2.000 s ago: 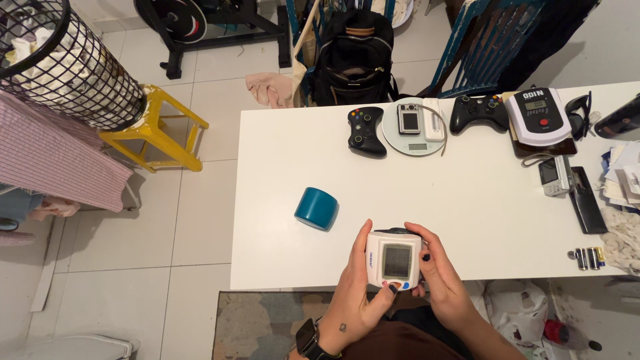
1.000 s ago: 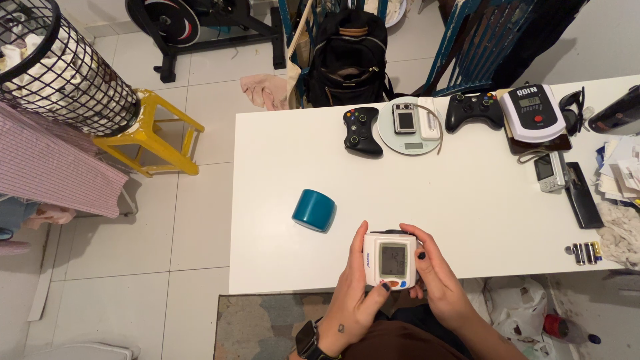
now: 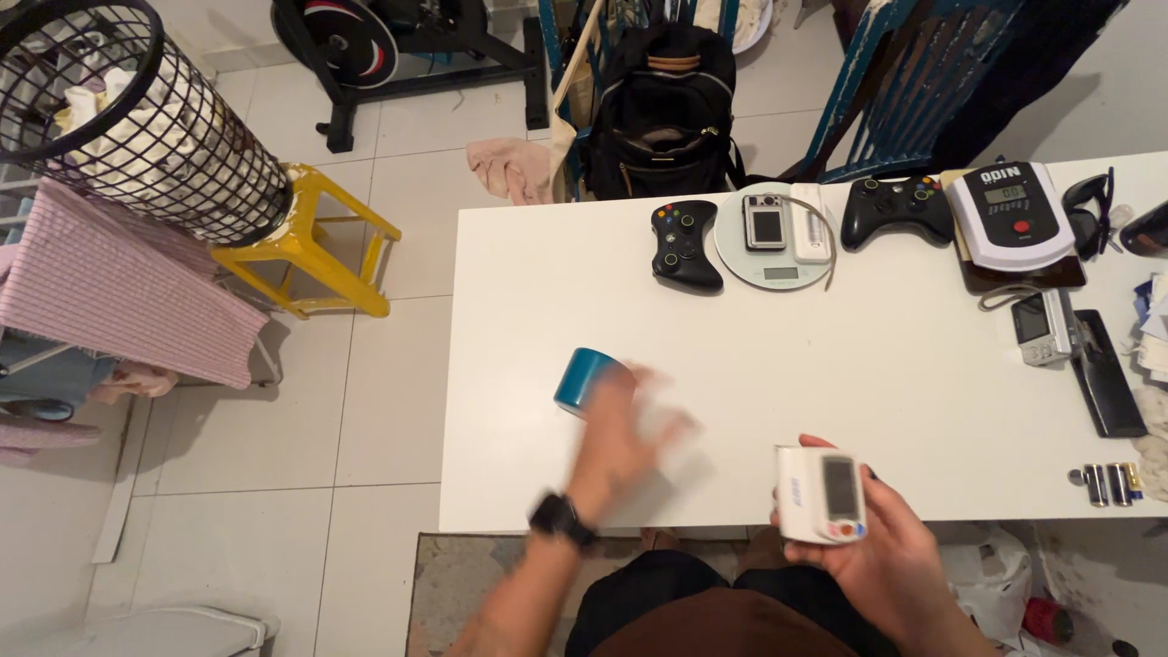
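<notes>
My right hand (image 3: 890, 534) holds a white wrist blood pressure monitor (image 3: 821, 495), its grey screen and small coloured buttons facing up, near the front edge of the white table (image 3: 766, 365). Blurred by motion, my left hand (image 3: 620, 438) has its fingers apart and holds nothing that I can see. It overlaps the right side of a teal cylindrical object (image 3: 584, 379) on the table; whether it touches it cannot be told. A black watch is on my left wrist.
Along the far edge lie a black game controller (image 3: 684, 246), a round glass scale (image 3: 744, 265) bearing a small device, a second controller (image 3: 899, 214) and a white-and-black digital meter (image 3: 1017, 219). A silver camera (image 3: 1043, 328), black case (image 3: 1106, 374) and several batteries (image 3: 1106, 484) are at right.
My left hand has let go of the monitor and moved left to the teal object. The monitor, held with both hands before, is now in my right hand alone and tilted.
</notes>
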